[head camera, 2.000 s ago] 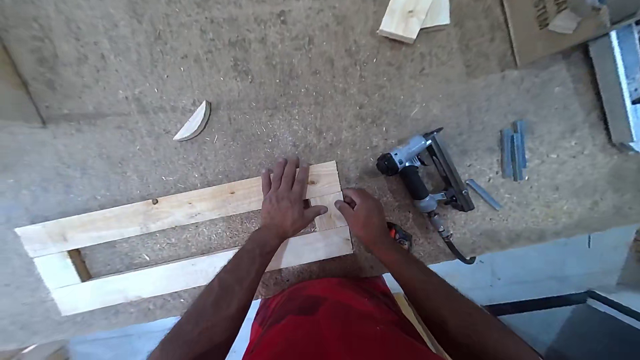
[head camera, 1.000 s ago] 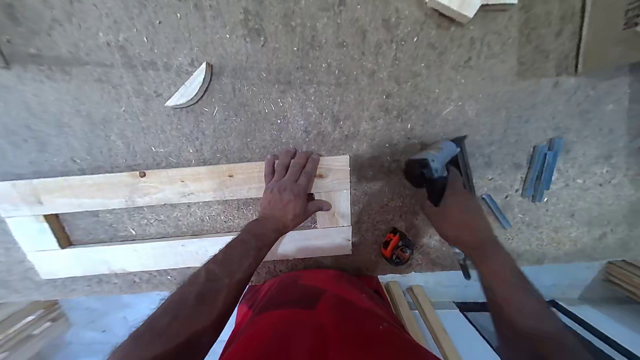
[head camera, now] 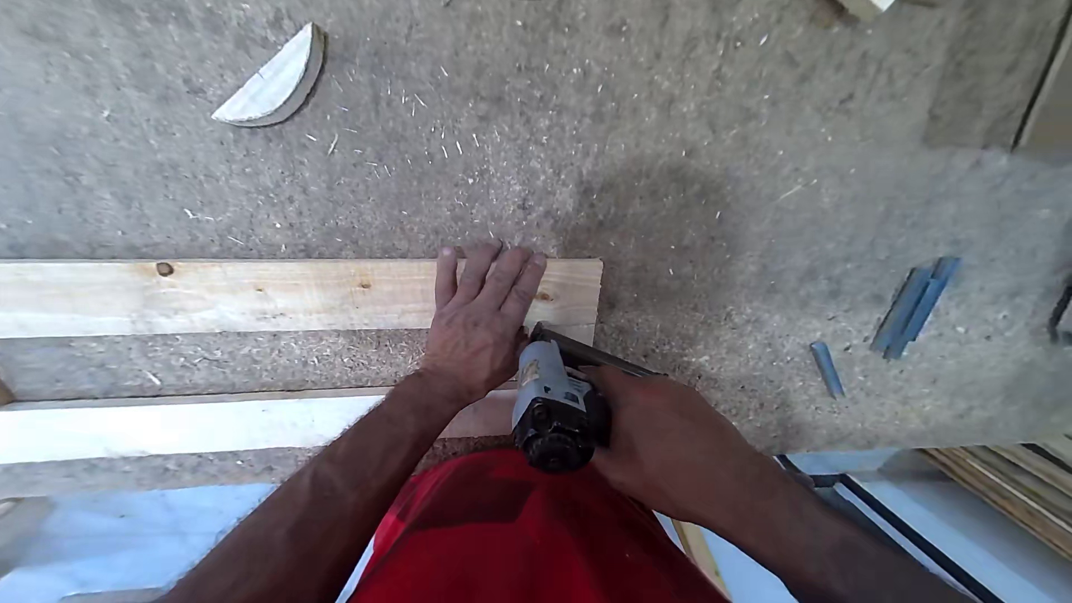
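My left hand (head camera: 481, 327) lies flat over the right end of a wooden frame, its fingertips over the far edge of the upper pine board (head camera: 293, 297). My right hand (head camera: 653, 427) grips a pneumatic stapler (head camera: 548, 394), whose nose sits over the short end piece between the two long boards, close beside my left thumb. The lower board (head camera: 167, 427) runs nearer my body, below my left wrist. The gun and my hands hide much of the end piece, and the contact of the nose with the wood cannot be made out.
Strips of staples (head camera: 913, 306) and a shorter strip (head camera: 827, 368) lie on the particleboard table (head camera: 712, 209) to the right. A half-round wood offcut (head camera: 276, 79) lies at the upper left. Cardboard (head camera: 1047, 109) stands at the upper right edge. Stacked wood strips (head camera: 1005, 494) are at the lower right.
My right hand first left the frame's end and reached the stapler on the table, then brought it left over the frame's right end. My left hand has stayed on the frame.
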